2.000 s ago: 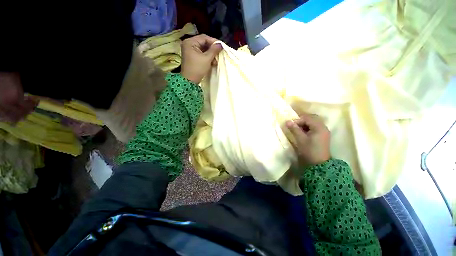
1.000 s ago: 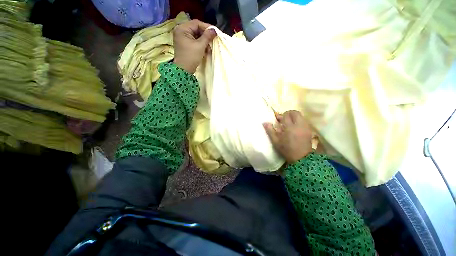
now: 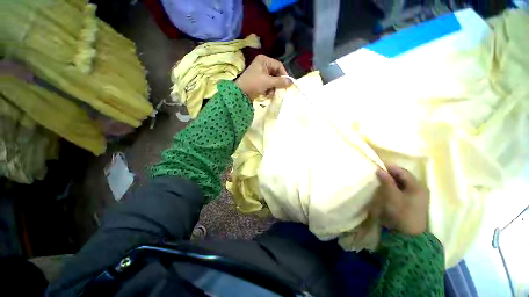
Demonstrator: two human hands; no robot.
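A large pale yellow fabric piece [image 3: 325, 168] hangs between my two hands and drapes down toward my lap. It looks nearly white where the light falls on it. My left hand [image 3: 265, 76] pinches its upper corner between thumb and fingers. My right hand [image 3: 405, 197] pinches the same edge lower down at the right. The edge between the hands is drawn into a nearly straight line. More pale yellow fabric [image 3: 464, 133] is spread over the white table at the right, overexposed in places.
Stacked ruffled yellow bundles [image 3: 98, 69] lie at the left. A crumpled yellow heap [image 3: 209, 68] lies beyond my left forearm. A white tag or paper [image 3: 119, 176] is on the speckled floor. A white machine part with a blue stripe [image 3: 415, 36] stands at the back.
My right hand has moved right and down, away from my left hand, and the fabric edge between them is now straighter. The person in dark clothing at the left is gone from that place.
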